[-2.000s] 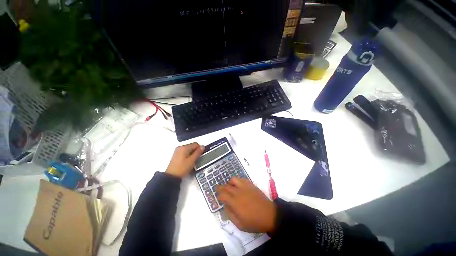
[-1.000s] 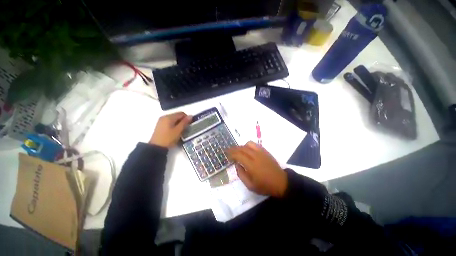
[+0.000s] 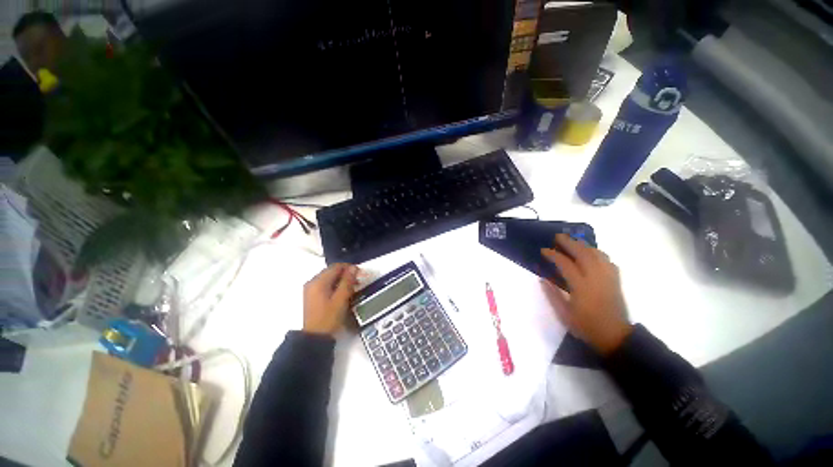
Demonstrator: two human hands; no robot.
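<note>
The grey calculator (image 3: 409, 333) lies tilted on white paper, its keys uncovered. My left hand (image 3: 329, 299) is bent at its upper left edge; whether the fingers grip it is unclear. My right hand (image 3: 589, 290) is palm down over the black mouse pad (image 3: 521, 243), fingers spread; what is under the palm is hidden. A red pen (image 3: 499, 330) lies on the paper (image 3: 475, 401) between the calculator and my right hand. A small grey-olive patch (image 3: 426, 399) shows just below the calculator.
A black keyboard (image 3: 422, 206) lies below the monitor (image 3: 329, 82). A dark blue bottle (image 3: 630, 141) and a plastic-wrapped black device (image 3: 742, 233) stand or lie at right. A brown kraft item (image 3: 128, 415), a blue object (image 3: 135, 341) and cables are at left. A person shows at upper left.
My right hand has left the calculator's keys and moved right, onto the mouse pad. My left hand stays by the calculator. The camera view dipped and came back up.
</note>
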